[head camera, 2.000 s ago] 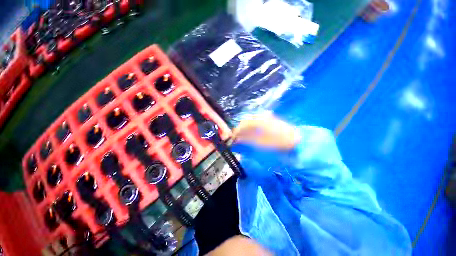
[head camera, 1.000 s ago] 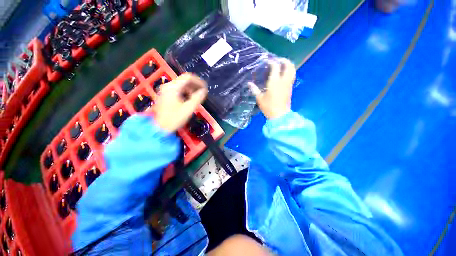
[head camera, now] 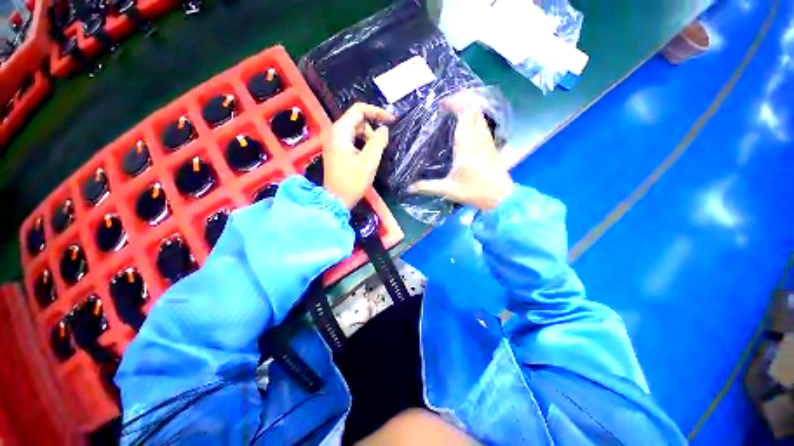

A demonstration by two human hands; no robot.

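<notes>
A clear plastic bag of black straps [head camera: 357, 57] with a white label lies right of the red foam tray [head camera: 205, 131]. My right hand [head camera: 470, 161] is at the bag's near right end, thumb and fingers around it, crinkled plastic over the fingertips. My left hand [head camera: 353, 161] is above the tray's right edge beside the bag, thumb and index finger curled towards each other; whether they hold anything is unclear. Round black watch heads [head camera: 196, 177], several with orange tabs, sit in the tray pockets. A strapped watch [head camera: 366, 223] lies at the right corner, its strap hanging over the near edge.
More black straps [head camera: 326, 322] hang at the near edge, partly hidden by my left sleeve. Crumpled white-clear plastic [head camera: 518, 35] lies beyond the bag. Further red trays [head camera: 65, 61] stand at the far left, another red piece [head camera: 52, 383] at the near left. The blue floor is right.
My left hand has come in over the tray and beside the bag. My right hand has moved from the tray's right corner onto the bag, and the plastic is now bunched around its fingers.
</notes>
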